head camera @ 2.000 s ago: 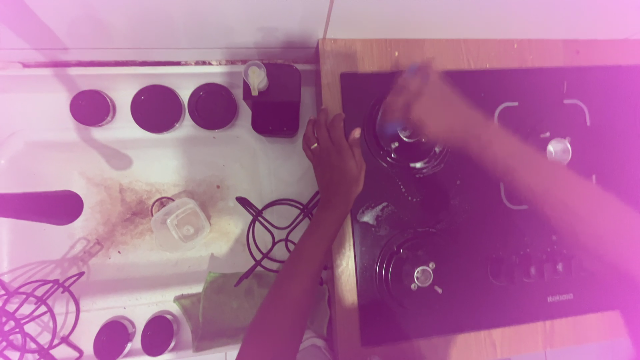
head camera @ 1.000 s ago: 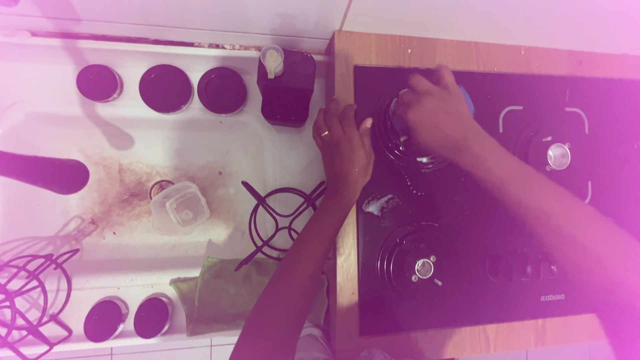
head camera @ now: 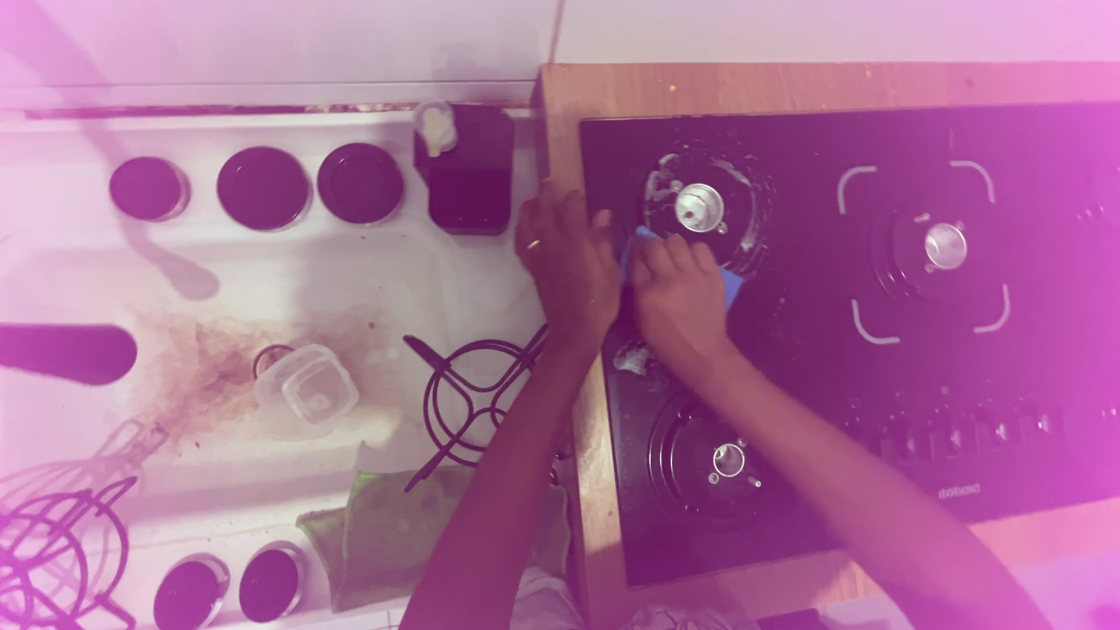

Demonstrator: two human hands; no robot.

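My right hand (head camera: 678,302) presses a blue cloth or sponge (head camera: 733,287) onto the black glass cooktop (head camera: 814,367), just below the upper left burner (head camera: 699,207). White foam rings that burner, and a small foam patch (head camera: 633,358) lies lower down by the cooktop's left side. My left hand (head camera: 569,262), with a ring on one finger, rests at the wooden counter edge (head camera: 597,455) beside the sink and appears to hold nothing. Below my right forearm is the lower left burner (head camera: 729,460); a third burner (head camera: 946,246) stands to the right, its cap off.
In the white sink (head camera: 394,280) are a clear plastic container (head camera: 319,391), a black pan support (head camera: 472,402), more wire supports (head camera: 66,560) and a green cloth (head camera: 402,516). Round black burner caps (head camera: 263,187) line its edges. A dark holder (head camera: 471,171) stands at the back; a black faucet (head camera: 70,352) juts in.
My right hand has moved down from the upper left burner with the blue cloth or sponge, leaving the foam-ringed burner in view. My left hand stays near the counter edge.
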